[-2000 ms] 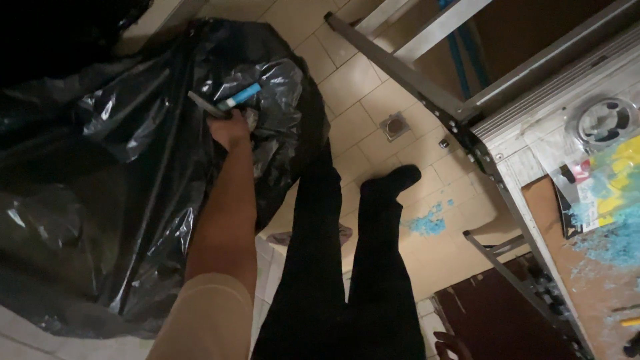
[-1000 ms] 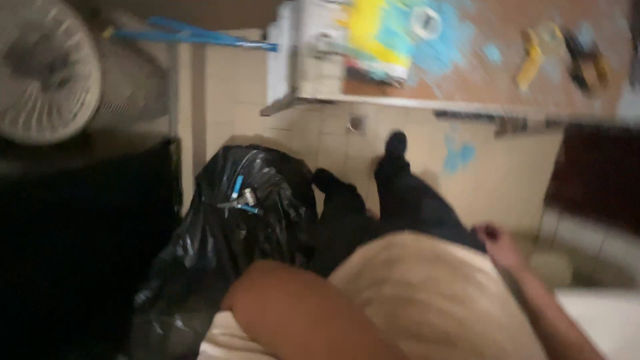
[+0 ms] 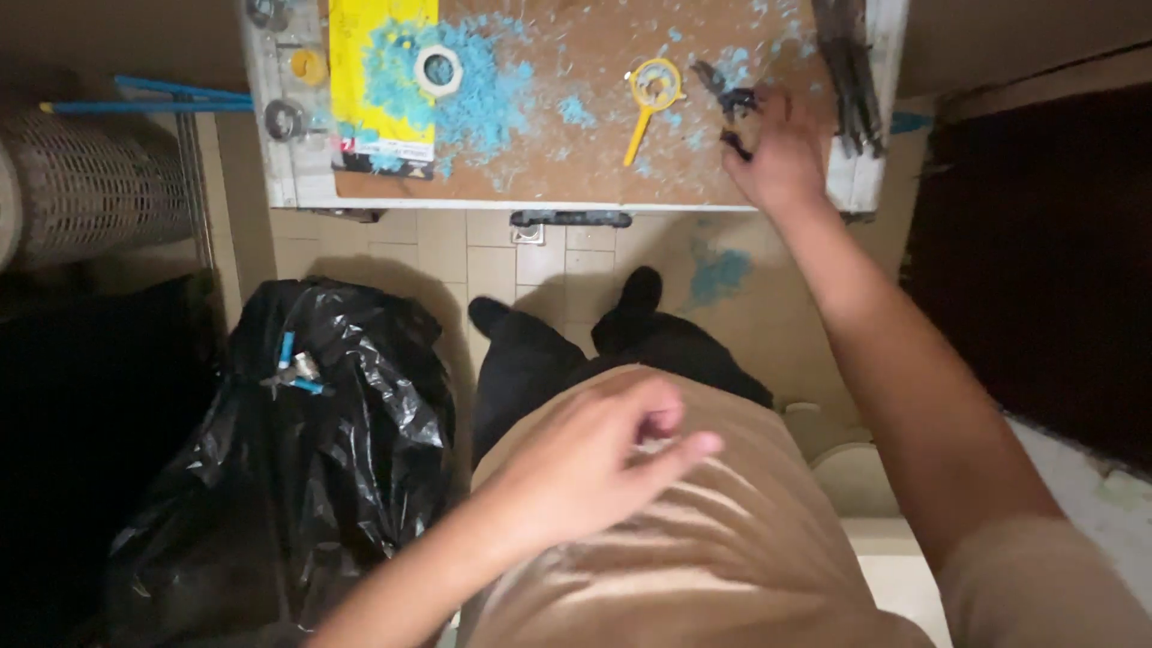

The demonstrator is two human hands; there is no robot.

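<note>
My right hand (image 3: 781, 153) reaches onto the worktable, its thumb and fingertips at a dark hand tool (image 3: 738, 101) that resembles pliers; whether it grips the tool is unclear. Left of it lies a yellow ring-shaped tool with a handle (image 3: 652, 99). My left hand (image 3: 630, 441), blurred, is raised in front of my beige shirt, empty, with fingers curled and thumb apart. Blue shavings (image 3: 490, 90) are heaped over a yellow sheet (image 3: 351, 54) and the brown board, around a white ring (image 3: 439, 71). Small blue-and-silver pieces (image 3: 301, 369) rest on a black plastic bag (image 3: 360, 450).
Dark strips (image 3: 850, 81) lie at the table's right edge (image 3: 859, 184). Clear round pieces and a yellow one (image 3: 309, 67) line its left side. A perforated basket (image 3: 99, 180) is at the left. Blue shavings (image 3: 718, 274) are scattered on the tiled floor beyond my feet.
My left hand has left the black bag, where it was two seconds ago, and is now before my torso. My right hand has moved from beside my leg up to the table. The view has turned considerably.
</note>
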